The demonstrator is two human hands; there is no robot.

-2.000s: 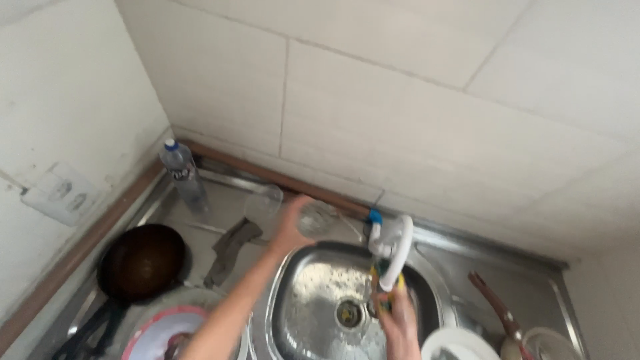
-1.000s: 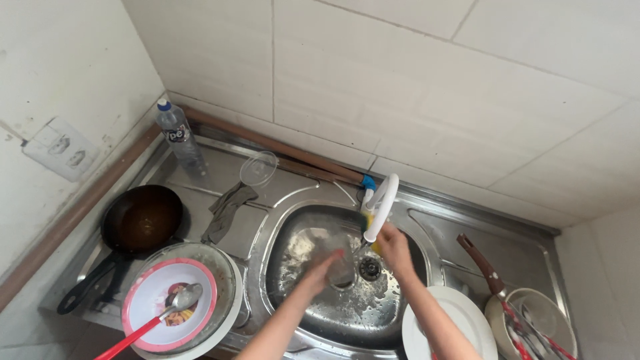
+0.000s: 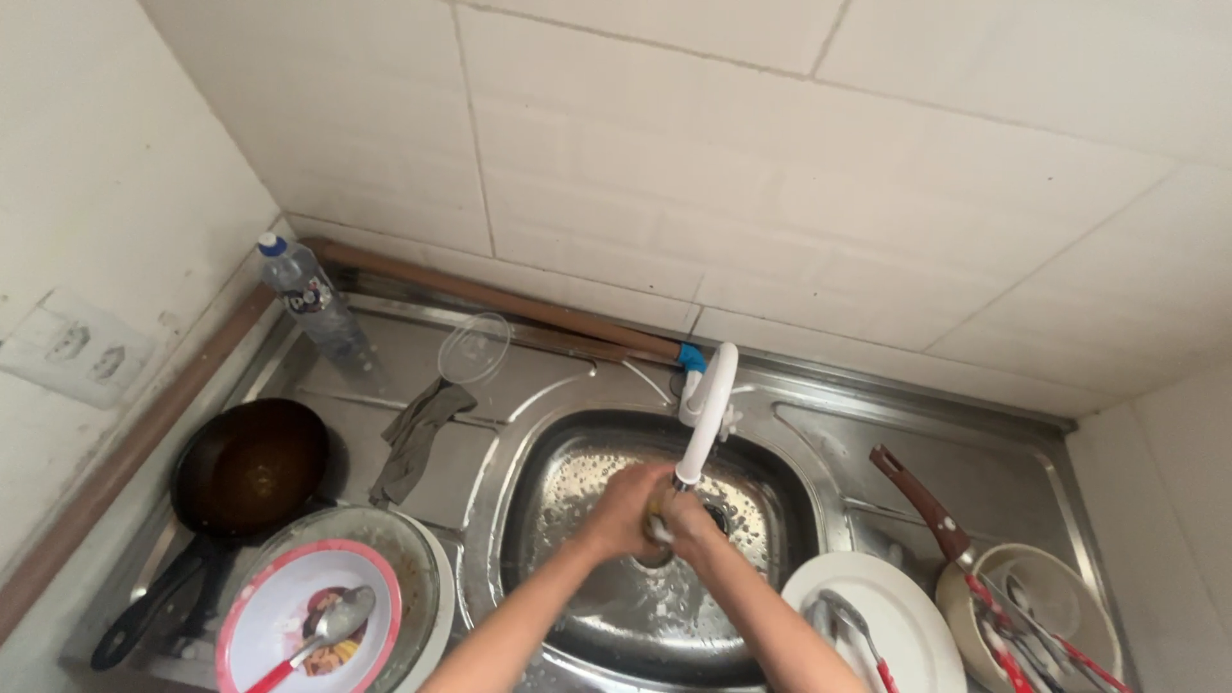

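Observation:
Over the stainless steel sink [image 3: 616, 616], both hands meet just below the spout of the white faucet [image 3: 710, 414]. My left hand [image 3: 626, 510] is closed around a clear cup or glass [image 3: 654, 556], mostly hidden by the fingers. My right hand [image 3: 691, 525] presses against it with a yellowish sponge [image 3: 658, 505], of which only a small part shows. The drain lies partly behind the right hand. Water drops and suds spot the basin.
Left of the basin are a frying pan [image 3: 252, 467], a grey cloth [image 3: 420, 438], a clear lid [image 3: 474, 348], a plastic bottle [image 3: 322, 303] and a pink-rimmed bowl [image 3: 383, 568] on stacked dishes. White plates [image 3: 905, 606] and a pot of utensils [image 3: 948, 602] stand right.
My left hand has come from beside a clear container behind the basin to under the spout, with the cup in it. Both hands, apart one second ago, are now together.

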